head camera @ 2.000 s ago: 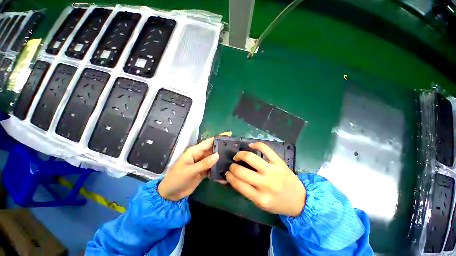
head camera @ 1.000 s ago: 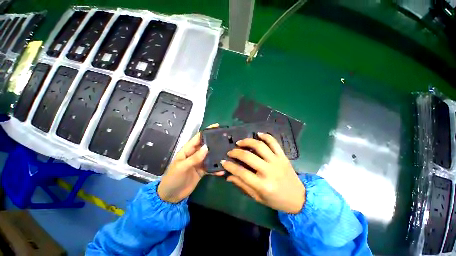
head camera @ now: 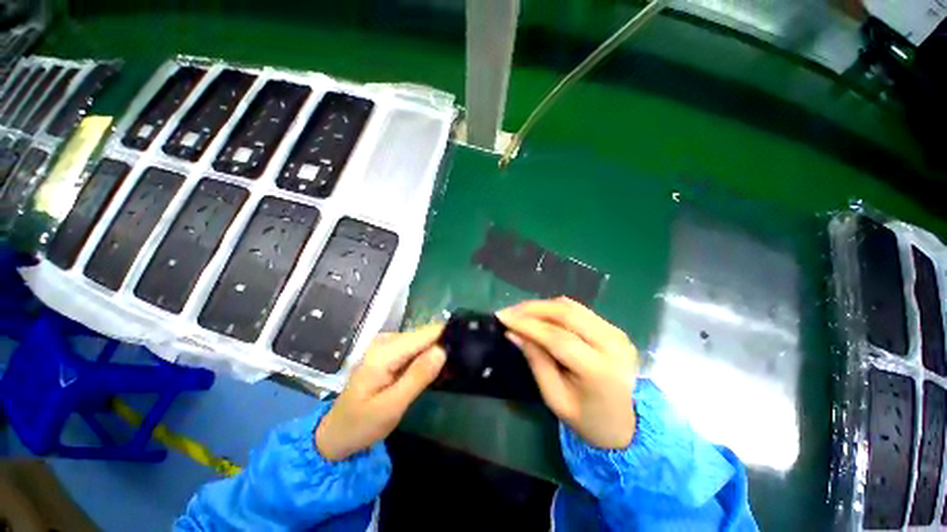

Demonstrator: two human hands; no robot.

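A black phone frame [head camera: 484, 358] is held low in front of me, blurred, with small pale spots near its middle. My left hand [head camera: 380, 391] grips its left end between thumb and fingers. My right hand [head camera: 577, 364] holds its right part, with fingertips at its upper edge, and hides that end. A thin dark die-cut sheet [head camera: 540, 268] lies on the green bench just beyond the hands. Whether a small piece is between the fingertips I cannot tell.
A white blister tray [head camera: 407, 156] at left holds two rows of black frames. A shiny clear film [head camera: 727, 343] lies right, beside a filled tray [head camera: 854, 301]. A grey post [head camera: 488, 73] stands behind. A blue stool [head camera: 62, 384] is at lower left.
The view has shifted. The frame's angle in my hands has changed, and it looks blurred. My right fingers have moved from across its face to its upper edge.
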